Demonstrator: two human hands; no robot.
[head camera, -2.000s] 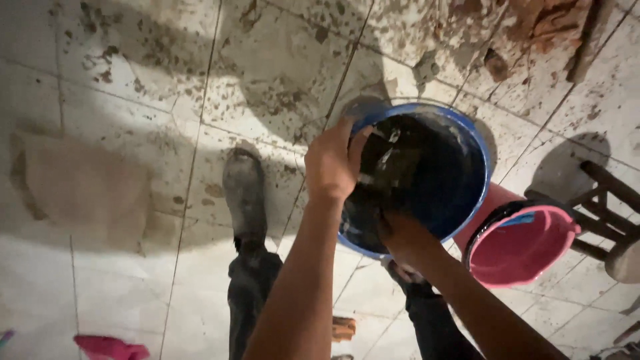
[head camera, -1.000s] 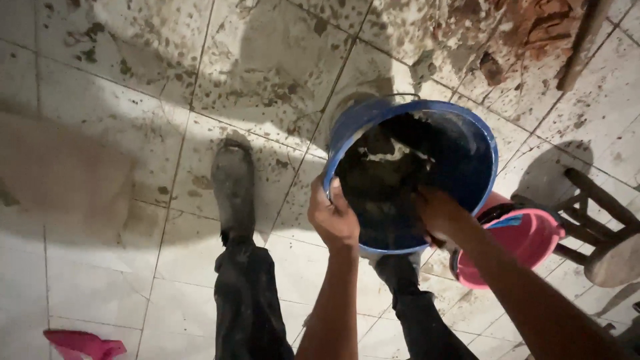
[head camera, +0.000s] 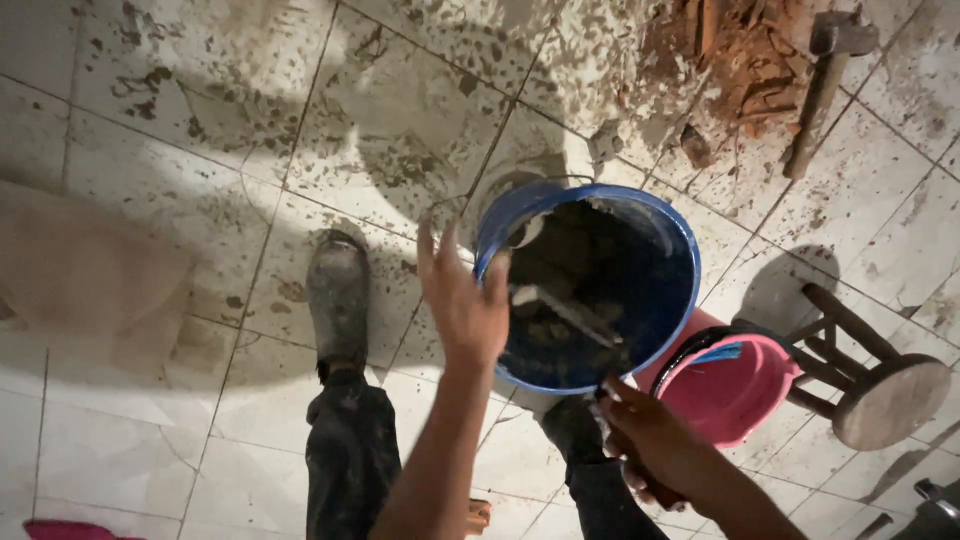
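A large blue bucket (head camera: 694, 262) stands on the tiled floor between my hands, its wire handle at the far side. Dark wet material (head camera: 577, 255) lies inside, and a thin pale tool part or streak crosses it. My left hand (head camera: 465, 300) is at the bucket's left rim, fingers spread and blurred, holding nothing. Near the lower rim, my right hand (head camera: 649, 450) is closed around a dark handle (head camera: 664, 491); the far end of that tool cannot be made out clearly.
A pink bucket (head camera: 750, 397) with something blue inside sits right of the blue one, beside a wooden stool (head camera: 892, 401). A hammer (head camera: 810, 112) and broken red clay pieces (head camera: 765, 90) lie at the upper right. My boot (head camera: 337, 292) is left of the bucket. Pink cloth (head camera: 71, 529) lies lower left.
My left hand has come off the blue bucket's rim and spread open. My right hand has moved from inside the bucket to its near edge. The hammer's head has come into view.
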